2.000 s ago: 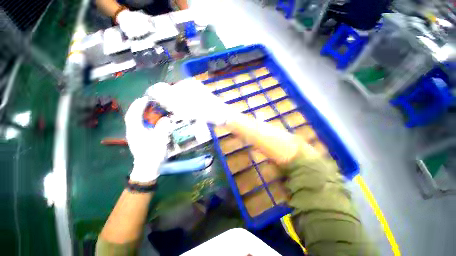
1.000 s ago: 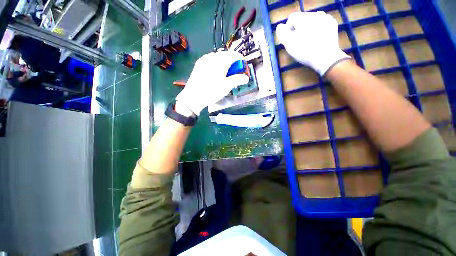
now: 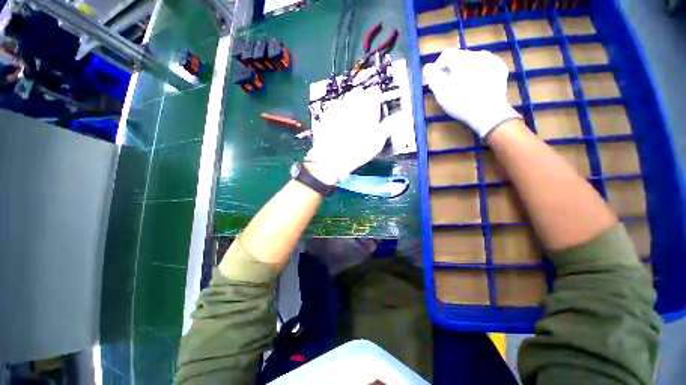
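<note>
My left hand (image 3: pixel 350 131), in a white glove, is over the fixture plate (image 3: pixel 404 128) and covers most of its near part. Whatever is under its palm and fingers is hidden. Dark metal fittings show beyond it. My right hand (image 3: pixel 474 86), also white-gloved, is above the left side of the blue divided tray (image 3: pixel 425 225). Its fingers are curled together at the tray's left rim, and I cannot tell if they hold anything. A pale-blue utility knife (image 3: pixel 372 186) lies on the green mat just below my left hand.
Several black-and-orange parts (image 3: pixel 263 56) stand at the mat's upper left. An orange stick (image 3: pixel 282 120) lies below them. Red-handled pliers (image 3: pixel 380 39) lie beyond the fixture. More parts (image 3: pixel 523 6) sit in the tray's far cells. One part (image 3: pixel 190 62) is on the conveyor behind the pale rail (image 3: pixel 207 177).
My left hand has come down and right over the fixture; the blue-and-orange piece seen in it a second ago is now out of sight. My right hand stays over the tray. The view has shifted slightly.
</note>
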